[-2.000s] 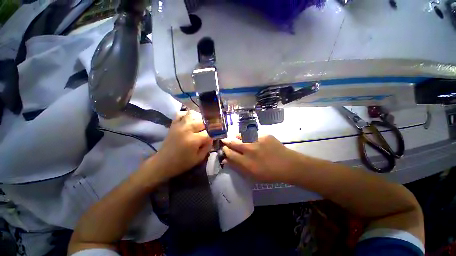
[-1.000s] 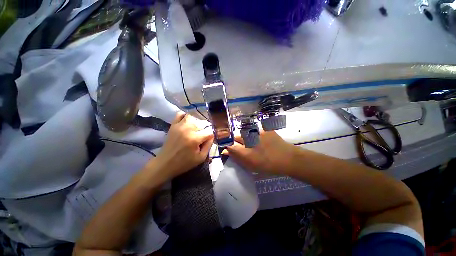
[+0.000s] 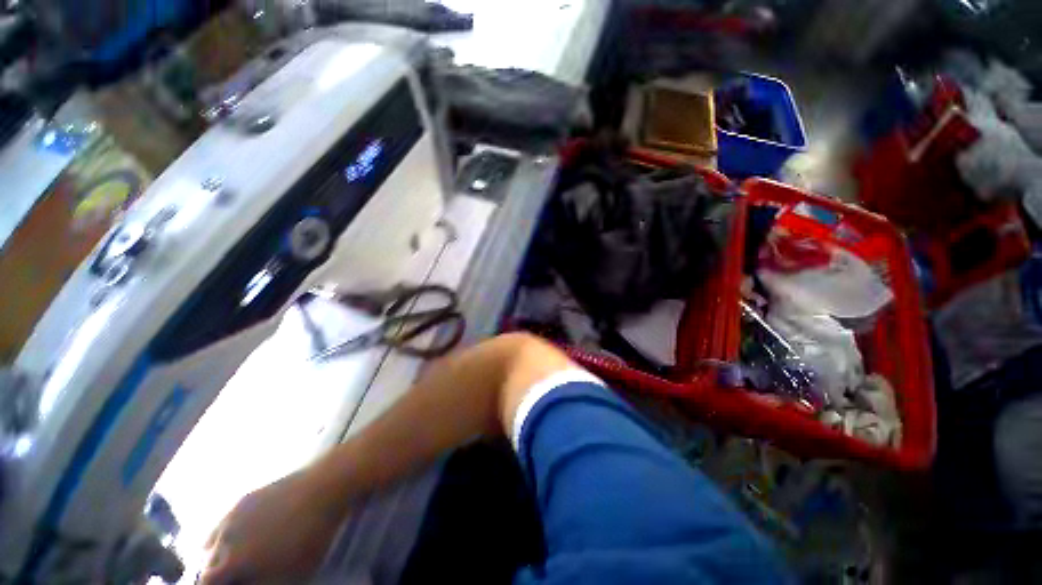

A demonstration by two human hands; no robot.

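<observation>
The white sewing machine [image 3: 377, 200] with a black control panel runs diagonally across the left. My right hand [image 3: 269, 528] is blurred at the bottom left, beside small metal machine parts; its fingers are partly cut off and glare hides what they touch. My left hand is out of the picture. The shears [image 3: 421, 321] lie on the white machine table [image 3: 448, 265], blades pointing left, above my right forearm. The garment pieces at the needle are not in view.
Right of the table are two red baskets, one with dark cloth [image 3: 568, 160], one with pale scraps [image 3: 918, 354]. Behind them stand a blue bin [image 3: 763, 162] and a brown box [image 3: 676, 120]. More red containers and white material lie at far right.
The view has swung to the right. The needle area, left cloth heap and my left hand have left the picture; the control panel and baskets have come in. My right hand is now at bottom left.
</observation>
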